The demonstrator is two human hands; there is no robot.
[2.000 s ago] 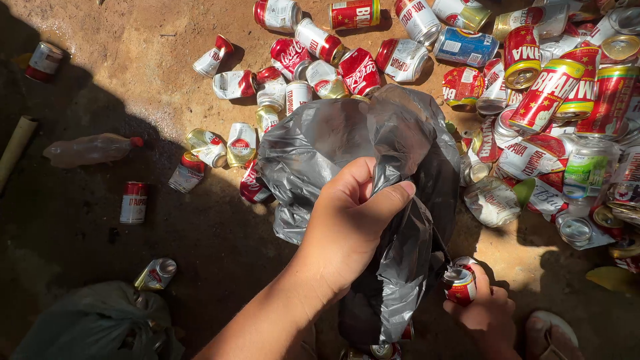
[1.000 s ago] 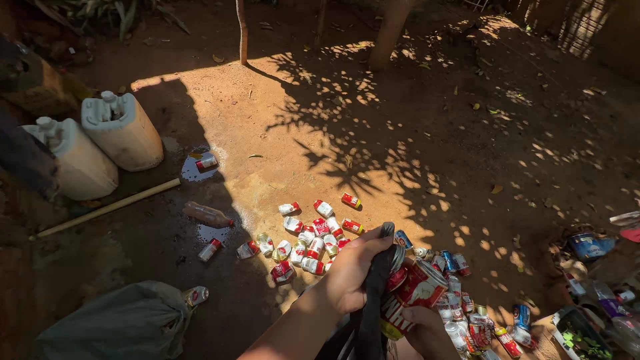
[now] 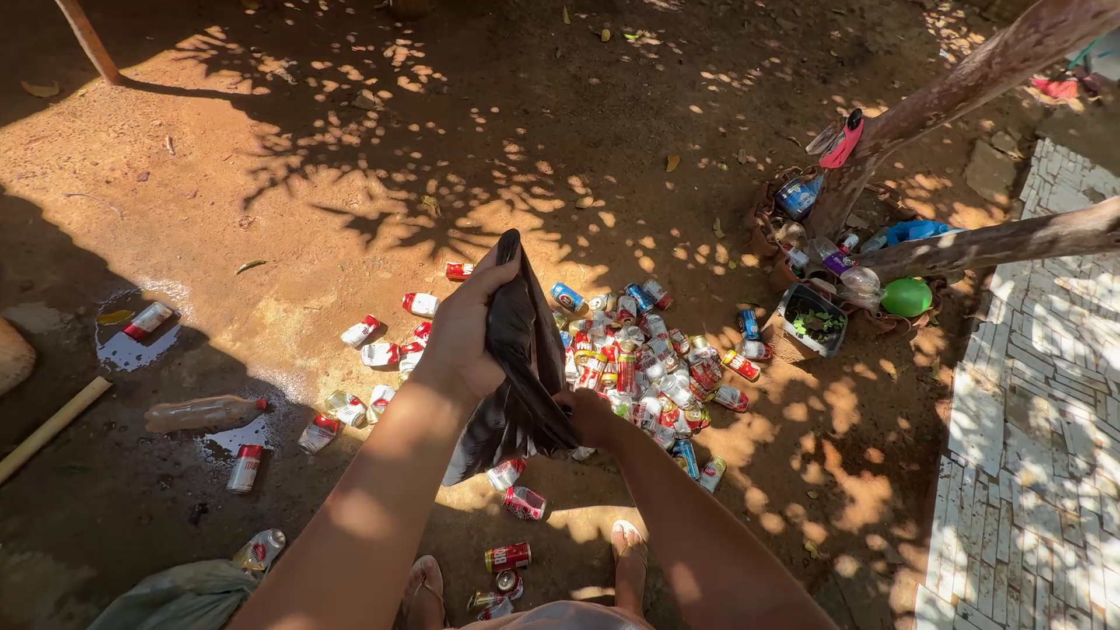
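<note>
My left hand (image 3: 468,328) grips the upper rim of a black plastic bag (image 3: 521,350), which hangs in front of me. My right hand (image 3: 591,416) is at the bag's lower right edge, its fingers partly hidden behind the plastic; whether it holds the edge or a can does not show. Beyond and to the right of the bag lies a heap of crushed drink cans (image 3: 647,367) on the dirt ground. More loose cans (image 3: 381,354) are scattered left of the bag, and several lie near my feet, among them a red can (image 3: 507,556).
At left lie a plastic bottle (image 3: 206,413), a pole (image 3: 52,429) and a filled cloth sack (image 3: 179,599). To the right stand a forked wooden post (image 3: 927,96), a planter with seedlings (image 3: 814,319), a green ball-like object (image 3: 906,297) and a tiled strip (image 3: 1006,420).
The view has swung to the right since one second ago. Red cans seen at my right hand by the bag's mouth then are no longer visible there. My left hand has kept hold of the bag.
</note>
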